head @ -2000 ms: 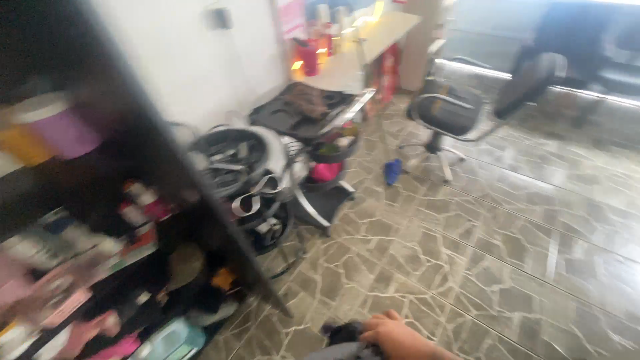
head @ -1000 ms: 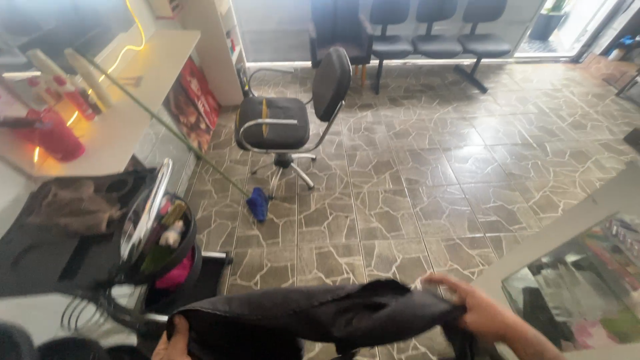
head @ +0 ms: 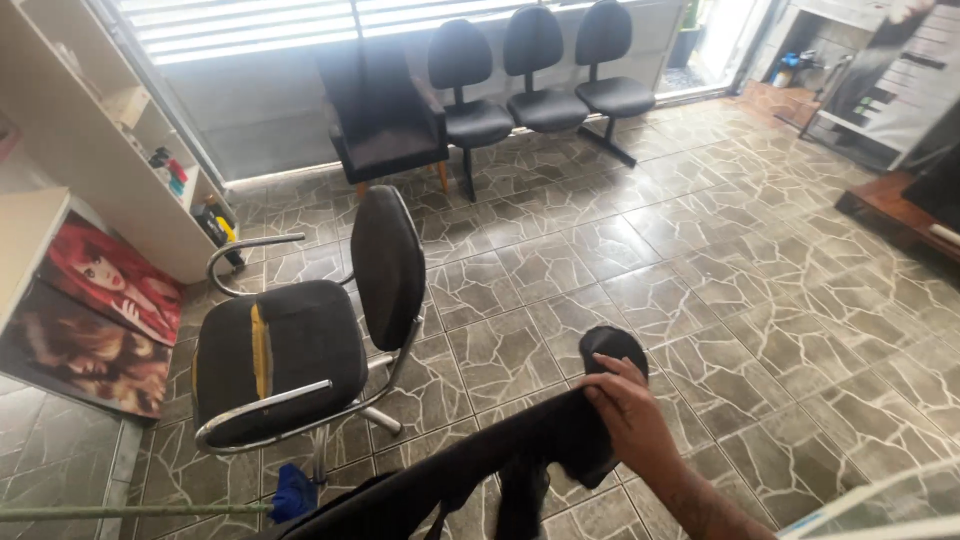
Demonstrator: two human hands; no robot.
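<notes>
A black cloth garment (head: pixel 480 457) stretches from the bottom edge up to my right hand (head: pixel 622 397), whose fingers are closed on its upper end. Loose strips and folds hang below its taut upper edge, and a rounded black end sticks out past my fingers. My left hand is out of the frame, beyond the bottom edge. Left of the cloth stands a black salon chair (head: pixel 281 345) with chrome arms and a seat split that shows yellow foam. A blue cloth (head: pixel 292 491) on the end of a green pole (head: pixel 135 512) lies near the chair's base.
A black armchair (head: pixel 390 120) and several joined black seats (head: pixel 546 111) line the far wall. At the left are a shelf unit (head: pixel 161 142) with bottles and a poster (head: pixel 105 315) leaning low. A wooden ledge (head: pixel 900 202) is at the right, a glass-like edge (head: pixel 885 499) at lower right.
The view has swung right toward the row of seats. One second ago both hands held the black cloth spread out; now only my right hand shows on it, and the left has left the view.
</notes>
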